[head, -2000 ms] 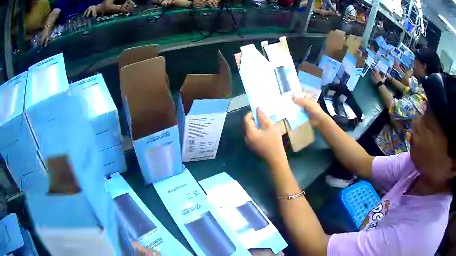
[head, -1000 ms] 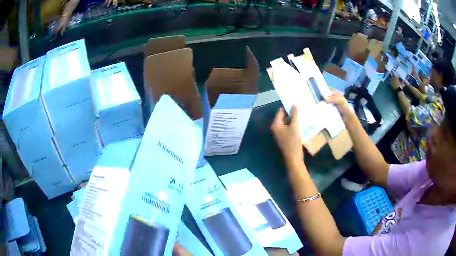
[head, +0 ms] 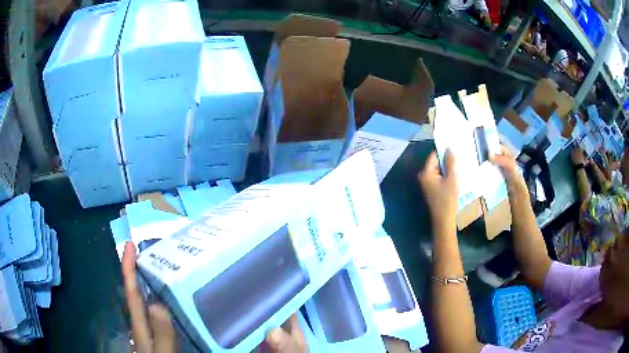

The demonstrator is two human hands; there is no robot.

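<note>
A part-erected folding carton (head: 252,279), light blue and white with a dark cylinder print, is held tilted in front of me. My left hand (head: 148,310) is at its lower left end, fingers spread along the end face. My right hand (head: 286,338) holds its lower edge at the bottom of the picture, mostly cut off by the edge and the carton. The carton's long flap end points up and right. Flat carton blanks (head: 338,303) lie under and beside it on the dark green bench.
Closed cartons (head: 155,89) are stacked at upper left. Open-top cartons (head: 310,96) with raised brown flaps stand behind. A stack of flat blanks (head: 21,262) is at far left. At right, a person folds another carton (head: 469,152), above a blue plastic basket (head: 514,314).
The held carton has swung from upright to a slant and opened into a tube. My left hand has come into view. The view has shifted left, and the neighbour still holds the same carton.
</note>
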